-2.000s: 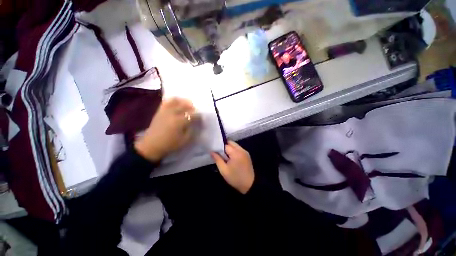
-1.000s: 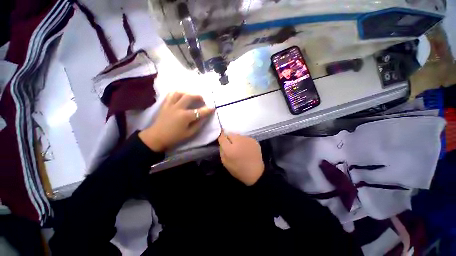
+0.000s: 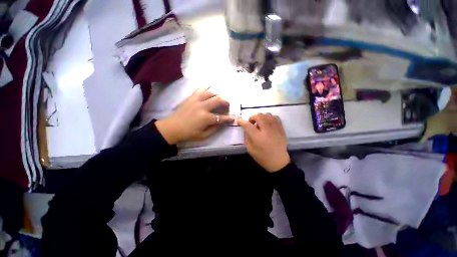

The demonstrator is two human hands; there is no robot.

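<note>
The pale front panel [image 3: 107,65] lies on the white machine table, left of the needle. The maroon pocket piece [image 3: 158,64] is folded on it, with a pale band along its top. My left hand [image 3: 198,118] lies flat on the panel's right part, a ring on one finger. My right hand [image 3: 265,138] pinches the panel's edge at the fingertips, close to my left fingertips. Both hands are just below the presser foot and needle [image 3: 265,83], which look blurred.
The sewing machine head [image 3: 346,45] spans the top right. A lit smartphone [image 3: 326,98] and a dark-handled tool [image 3: 373,95] lie right of the needle. Striped maroon pieces [image 3: 31,100] hang at the left. Waiting panels [image 3: 391,188] lie below the table's right end.
The view has shifted, so things sit further right. My right hand has moved up from the table's front edge to beside my left fingertips. The pocket piece is folded over differently than two seconds ago.
</note>
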